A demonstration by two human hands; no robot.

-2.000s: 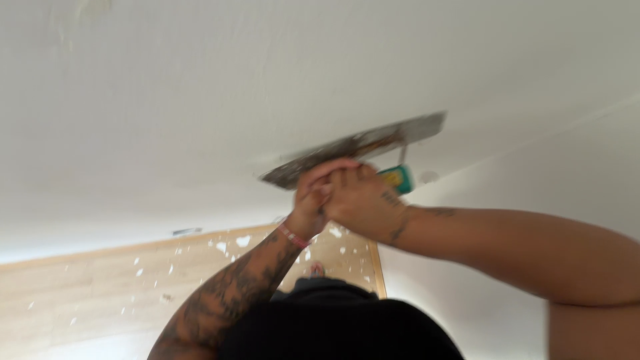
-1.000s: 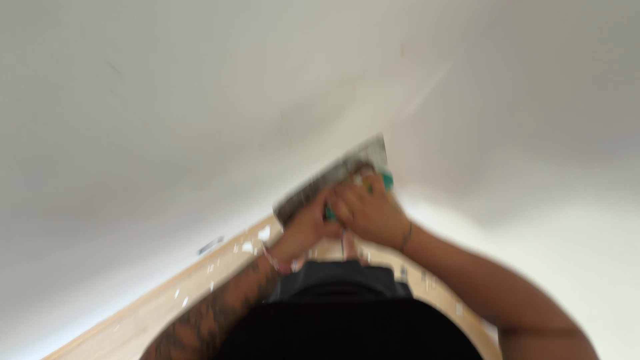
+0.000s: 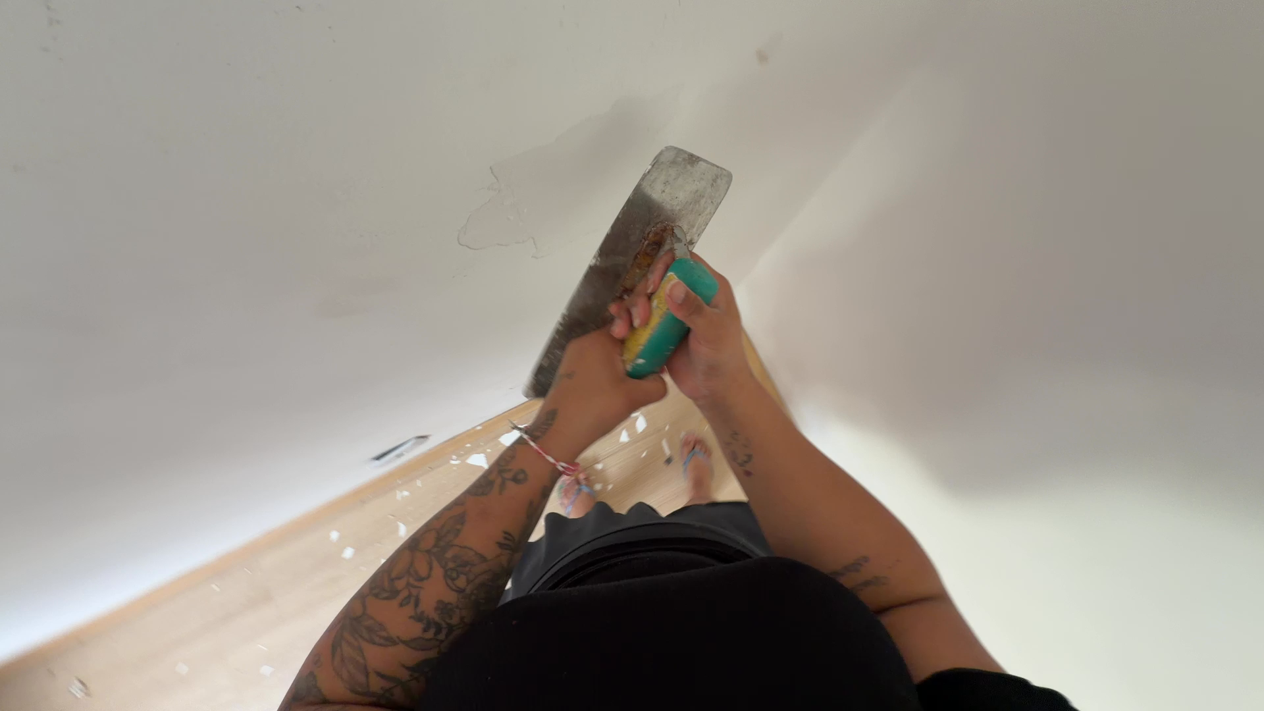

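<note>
A steel finishing trowel (image 3: 632, 237) with a green and yellow handle (image 3: 660, 331) lies tilted along the white wall (image 3: 346, 227), its upper end toward the corner. Around the handle is my right hand (image 3: 706, 336), thumb on top and fingers wrapped under. My left hand (image 3: 597, 380) is at the lower end of the handle, over the blade's lower part; its fingers are partly hidden. Rust and dried residue mark the blade's mount. Just left of the blade, a patch with a ragged, lifted-looking outline (image 3: 499, 222) shows on the wall.
White flakes (image 3: 478, 460) are scattered over the light wood floor (image 3: 296, 583), near my feet (image 3: 696, 464). A dark-edged slot or fitting (image 3: 400, 449) sits low on the left wall. Another white wall (image 3: 1037, 346) meets it at a corner on the right.
The trowel has turned to a steeper angle than in both earlier frames. My right hand, earlier seen from its back, now shows its thumb on the handle. The view has shifted.
</note>
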